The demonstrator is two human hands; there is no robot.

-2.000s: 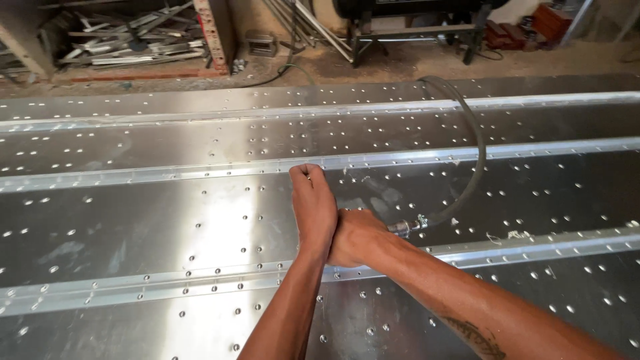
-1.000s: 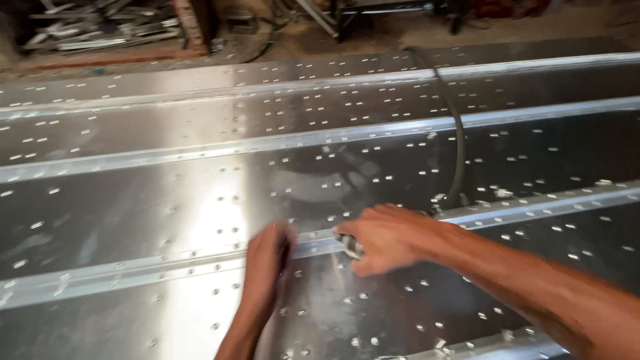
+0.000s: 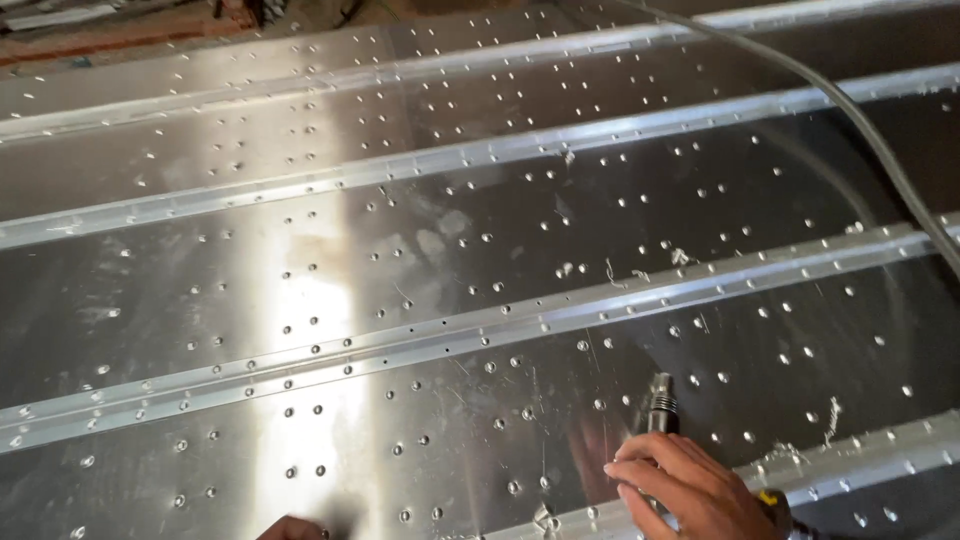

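Observation:
My right hand [image 3: 679, 480] is around a metal-nosed air tool [image 3: 663, 405], low at the right over the aluminum sheet [image 3: 465, 247]. The tool's tip points up the frame, and its body is partly hidden by my fingers. Only part of my left hand [image 3: 292, 528] shows at the bottom edge, blurred; whether it holds anything cannot be told. Between the hands and the far edge, a ribbed aluminum strip [image 3: 517, 319] crosses the sheet, with rivets along it and several small dark open holes near its middle.
More raised strips [image 3: 450, 154] run across the riveted sheet. A grey hose [image 3: 855, 112] arcs over the right side. Metal shavings [image 3: 679, 256] lie scattered there. Beyond the far edge at upper left are a reddish beam [image 3: 150, 34] and scrap pieces [image 3: 67, 16].
My hands, earlier close together by the strip, are now apart and lower in the frame. The tool's nose, earlier mostly hidden, now shows. The view has moved closer to the sheet.

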